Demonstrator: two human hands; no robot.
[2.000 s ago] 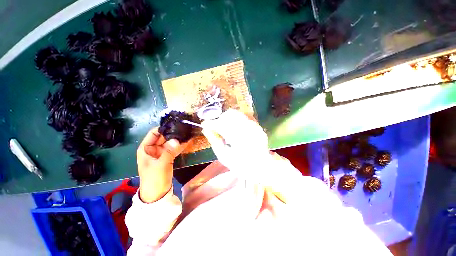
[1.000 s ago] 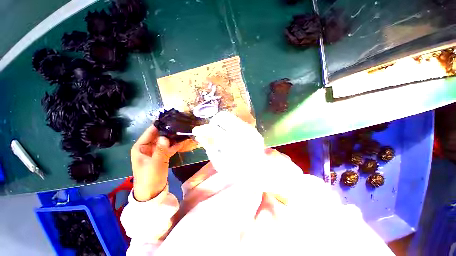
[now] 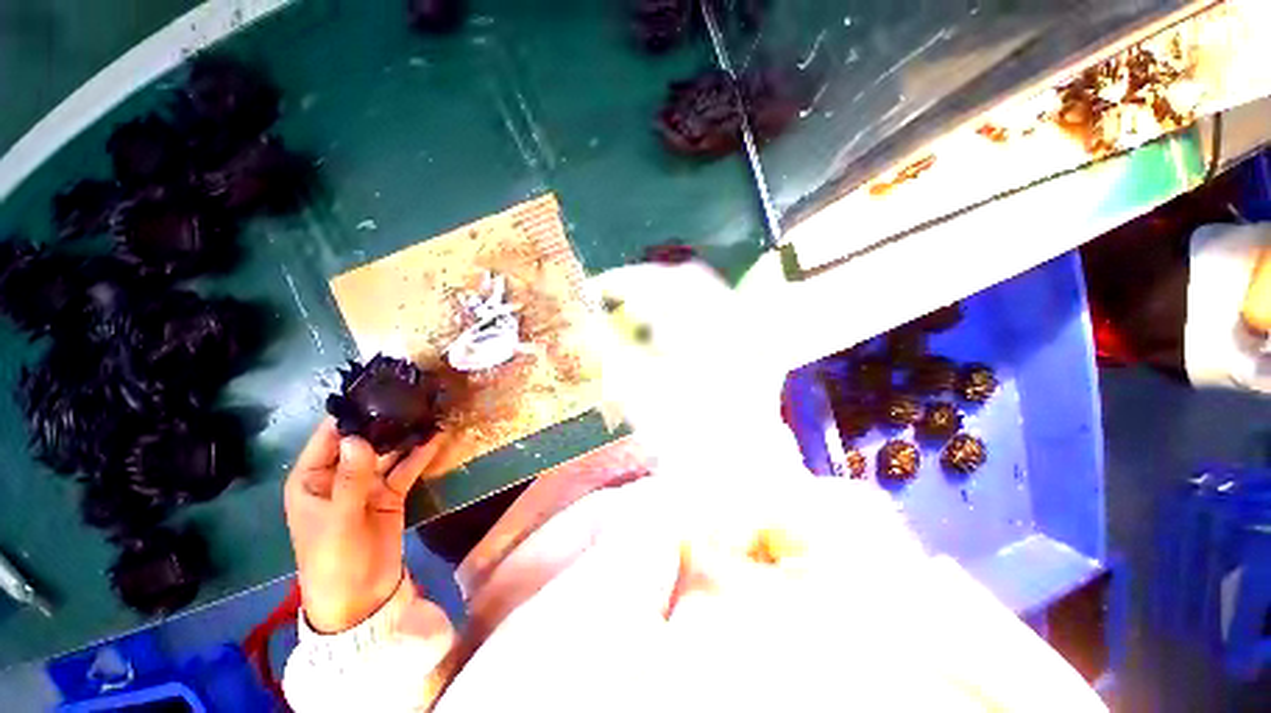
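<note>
My bare left hand (image 3: 346, 522) holds a rounded black ribbed part (image 3: 388, 404) by its lower side, over the left edge of a stained cardboard pad (image 3: 397, 300). A white paste blob (image 3: 484, 346) with streaks lies on the pad. My gloved right hand (image 3: 669, 327) is strongly overexposed and lies just right of the pad. A small dark loose part (image 3: 671, 254) shows at its upper edge, mostly hidden. The fingers, and whether they grip it, cannot be made out. The thin pale stick is not visible.
A heap of black parts (image 3: 133, 320) lies left. More lie at the upper middle (image 3: 697, 114) beside a glossy sheet (image 3: 892, 98). A blue bin (image 3: 1038, 460) with ribbed round parts is below right. A pale pen-like item (image 3: 21, 585) is far left.
The view has shifted right, so the bench things sit further left. My right hand has left the black part and moved right to the loose dark part. My left hand still holds its part.
</note>
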